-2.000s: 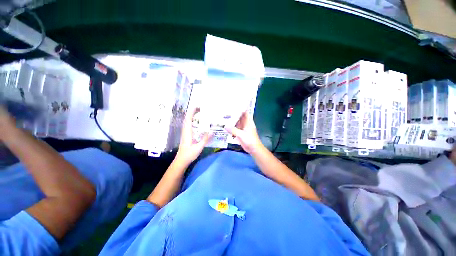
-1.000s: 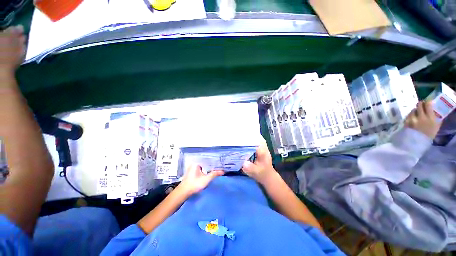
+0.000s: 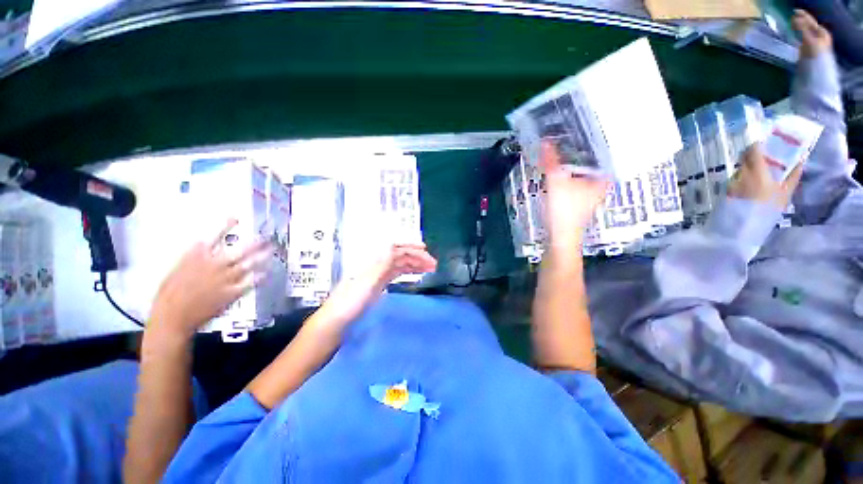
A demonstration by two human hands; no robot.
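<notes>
My right hand (image 3: 571, 197) is blurred and holds a white retail box (image 3: 636, 112) with a dark, see-through end, tilted above the row of standing boxes (image 3: 653, 200) at the right. My left hand (image 3: 393, 274) has its fingers apart and lies at the lower edge of a white box (image 3: 378, 194) on the white board; it does not appear to grip it. A narrower box (image 3: 315, 227) with dark print stands just to the left of it.
A neighbour's hand (image 3: 203, 284) is at the left boxes (image 3: 225, 194). A heat gun (image 3: 99, 203) lies at the left; another (image 3: 494, 168) is beside the right-hand row. A person in grey at the right holds a box (image 3: 787, 144). A metal rail (image 3: 322, 142) runs behind.
My right hand has moved up and right with a box, over the right-hand row. My left hand has let go of the box. A neighbour's hand has come in at the left boxes.
</notes>
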